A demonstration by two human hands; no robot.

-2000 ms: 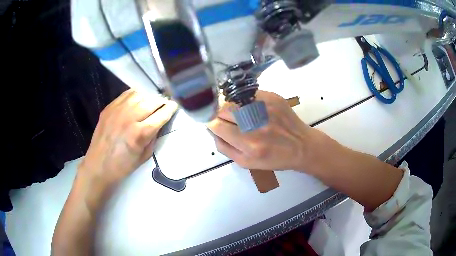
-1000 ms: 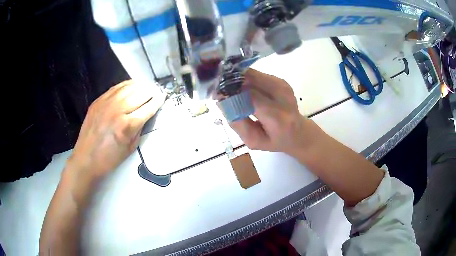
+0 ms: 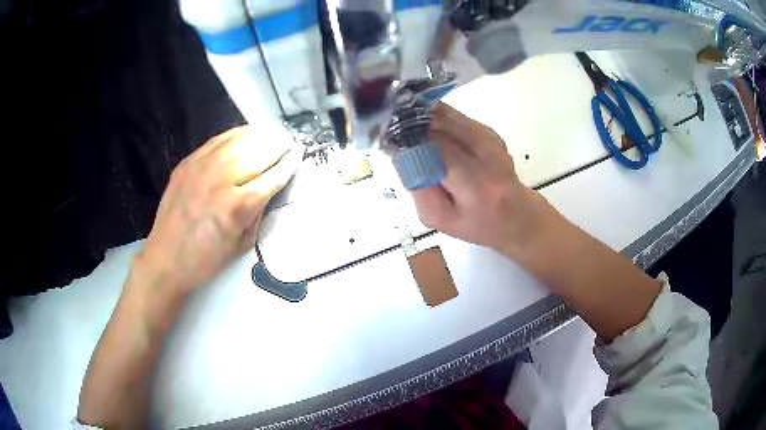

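Note:
The dark garment (image 3: 92, 143) lies left of the needle, with thin pale stitch lines. My left hand (image 3: 222, 206) rests at its right edge, fingers together, fingertips at the presser foot area (image 3: 315, 147); glare hides what is between them. My right hand (image 3: 479, 180) is bent right of the needle, behind the ribbed grey-blue tension knob (image 3: 419, 166); its fingertips are partly hidden, so I cannot tell if it holds anything. The white sewing machine head (image 3: 252, 50) covers the top. A small tan piece (image 3: 356, 171) lies between the hands.
Blue-handled scissors (image 3: 624, 126) lie on the white table at the right. A brown patch (image 3: 433, 275) is on the table in front of my right hand. A grey marked ruler strip (image 3: 470, 365) follows the front edge. A dark grey curved inset (image 3: 279, 283) sits near my left wrist.
My right hand has moved from beside the presser foot to the right, uncovering the small tan piece and more of the bed. My left hand stays at the garment's edge. The camera view has shifted slightly.

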